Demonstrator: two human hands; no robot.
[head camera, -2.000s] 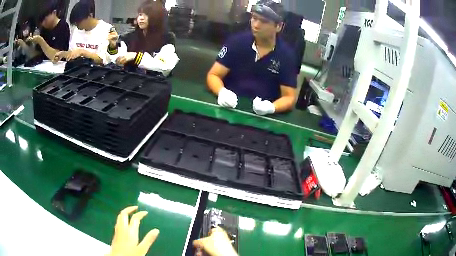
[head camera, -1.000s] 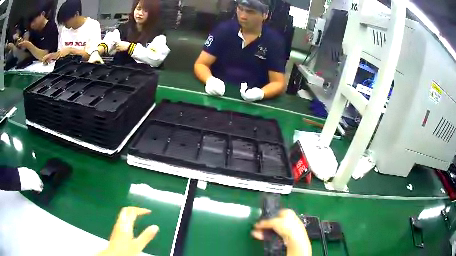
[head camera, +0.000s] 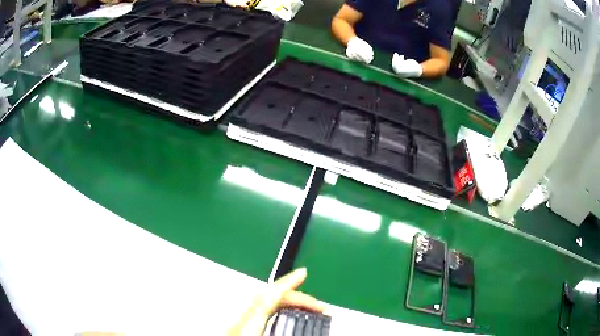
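Observation:
My left hand (head camera: 270, 307) reaches in from the bottom edge, partly cut off. Its fingers are around the left and upper side of a stack of dark phone frames (head camera: 300, 324), whose ribbed edges show at the bottom edge. My right hand is not in view. Two black phone middle frames lie flat, side by side on the green surface at the lower right: a left frame (head camera: 429, 257) and a right frame (head camera: 460, 270). Each has a filled upper end, an open lower part and a small white mark at a lower corner.
A black blister tray (head camera: 296, 108) on a white base lies ahead. A stack of black trays (head camera: 145, 72) stands left of it. A divider strip (head camera: 300, 230) crosses the green surface. More frames (head camera: 566, 308) lie far right. A person's white-gloved hands (head camera: 358, 50) are opposite.
The view has tilted down and shifted. The frame stack, earlier in my right hand over the green surface, is now by my left hand at the bottom edge. My right hand has left view.

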